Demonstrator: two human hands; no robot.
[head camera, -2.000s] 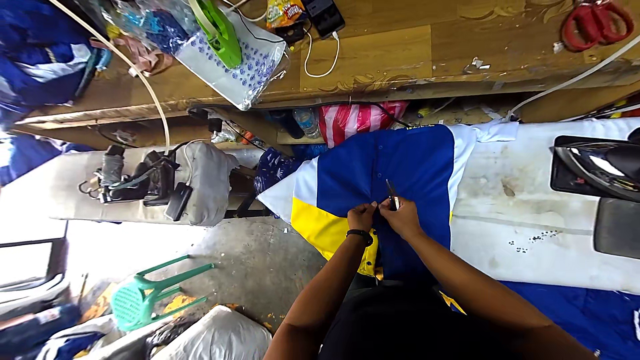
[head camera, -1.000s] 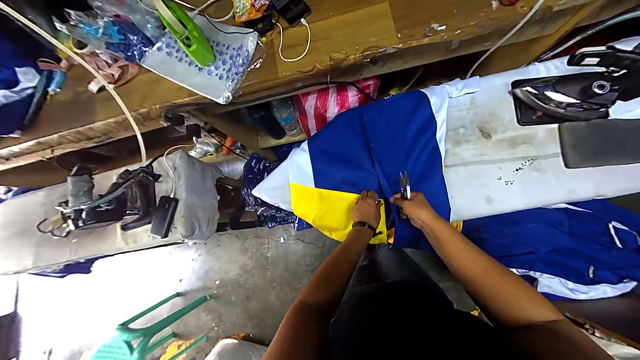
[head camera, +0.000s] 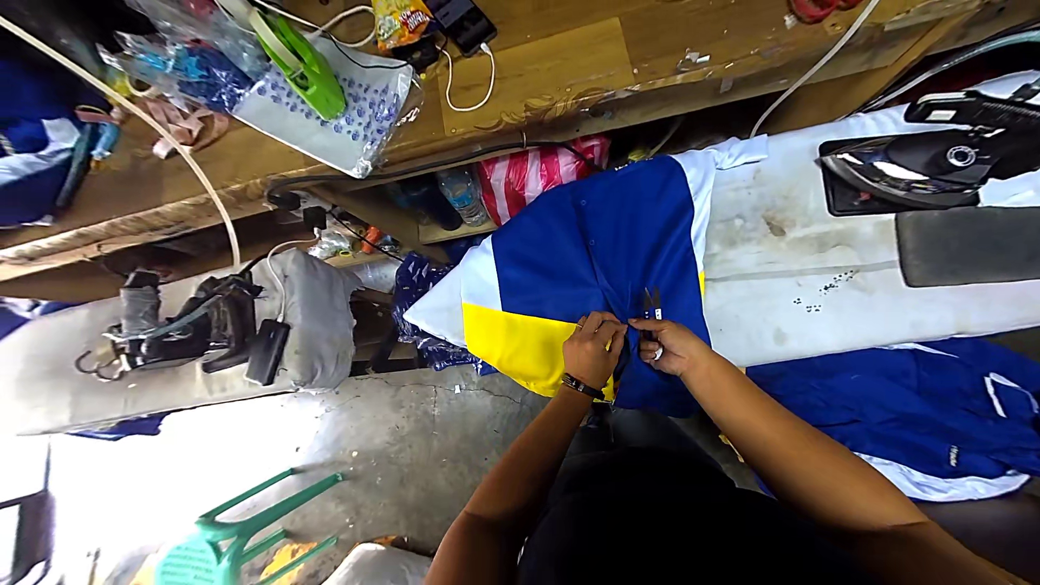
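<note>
A blue, yellow and white garment (head camera: 544, 268) with small buttons or snaps down its front hangs over the near edge of a padded white ironing board (head camera: 780, 317). My left hand (head camera: 591, 349), a dark bracelet at its wrist, pinches the cloth beside the yellow panel. Close to its right, my right hand (head camera: 668, 345) has thumb and forefinger on the same cloth and also holds small dark thread snips (head camera: 652, 305), blades pointing away from me. The two hands almost touch. What exactly lies between the fingertips is too small to tell.
A steam iron (head camera: 934, 158) rests on a dark pad at the board's right end. Blue garments (head camera: 902, 398) hang below. Behind runs a wooden table (head camera: 552, 73) with a phone (head camera: 463, 24) and green-handled tool (head camera: 305, 69). A green plastic stool (head camera: 236, 528) stands lower left.
My hands have come closer together on the cloth than one second ago. The snips stay in my right hand throughout. The view has shifted.
</note>
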